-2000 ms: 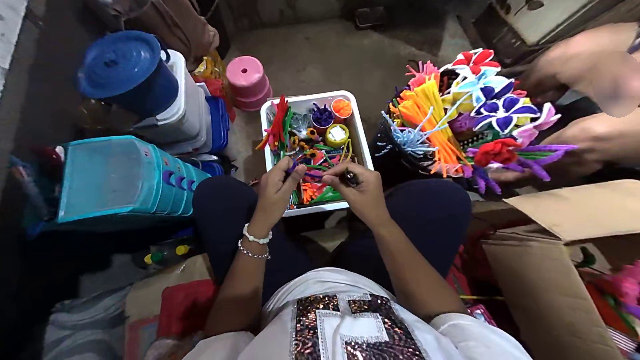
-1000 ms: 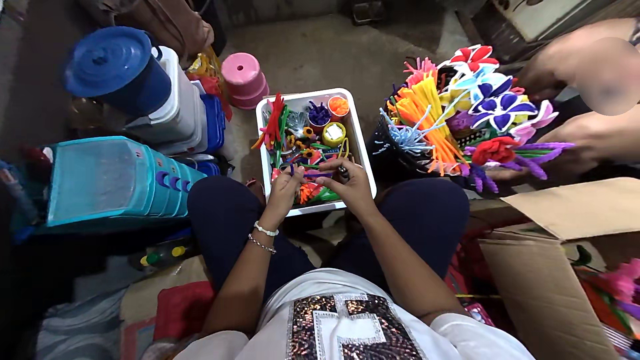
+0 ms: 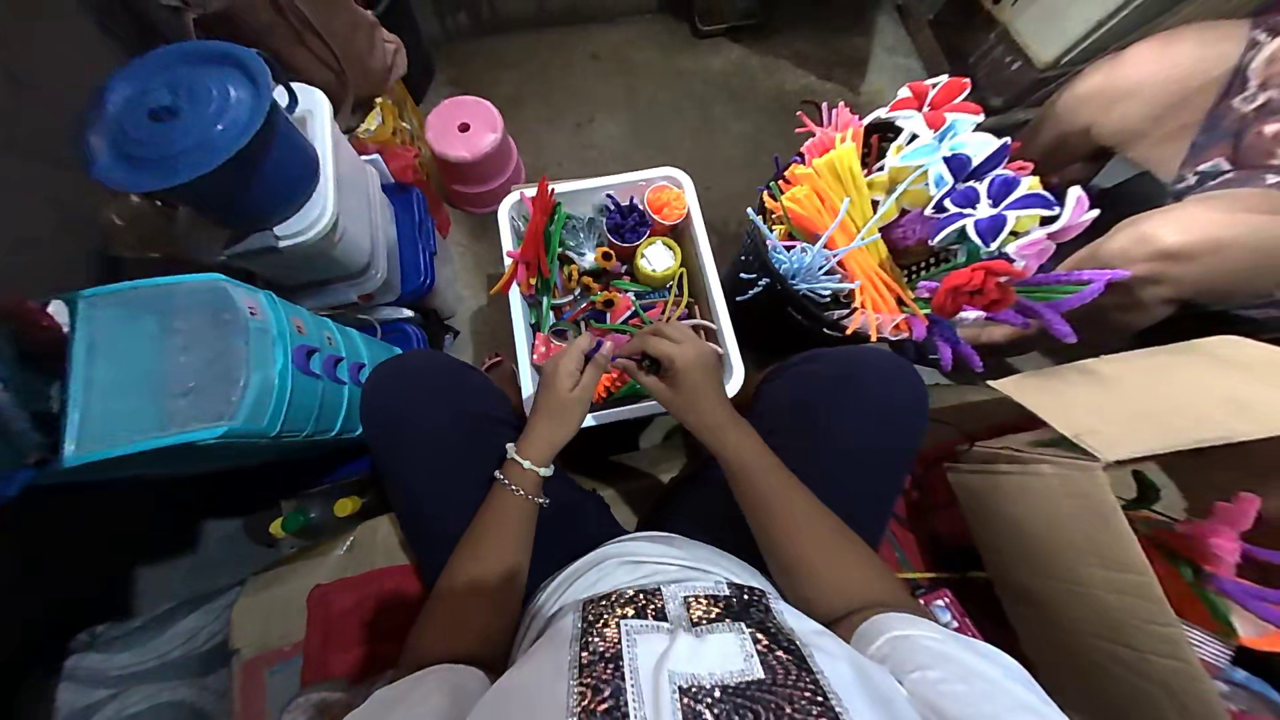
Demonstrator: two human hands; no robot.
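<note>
Over the near half of a white plastic tub [image 3: 735, 345], both my hands meet fingertip to fingertip. My left hand [image 3: 568, 385] pinches a small purple pipe-cleaner piece [image 3: 597, 349]. My right hand [image 3: 683, 372] has its fingers at the same piece, with a small black object [image 3: 650, 365] held in the palm side; its kind is unclear. Inside the tub are red pipe cleaners [image 3: 540, 232], a cup of purple pieces [image 3: 626, 220], a cup of orange pieces [image 3: 666, 204], a yellow roll [image 3: 657, 260] and mixed green and pink pieces.
A black basket [image 3: 775, 300] of pipe-cleaner flowers stands right, beside another person's legs [image 3: 1150, 240]. An open cardboard box [image 3: 1080, 560] lies lower right. Left are a teal drawer unit [image 3: 170, 360], a blue lidded bucket [image 3: 200, 130] and a pink stool [image 3: 472, 150].
My fingers have shifted slightly around the purple piece and now sit closer together. The tub and the basket have not plainly moved.
</note>
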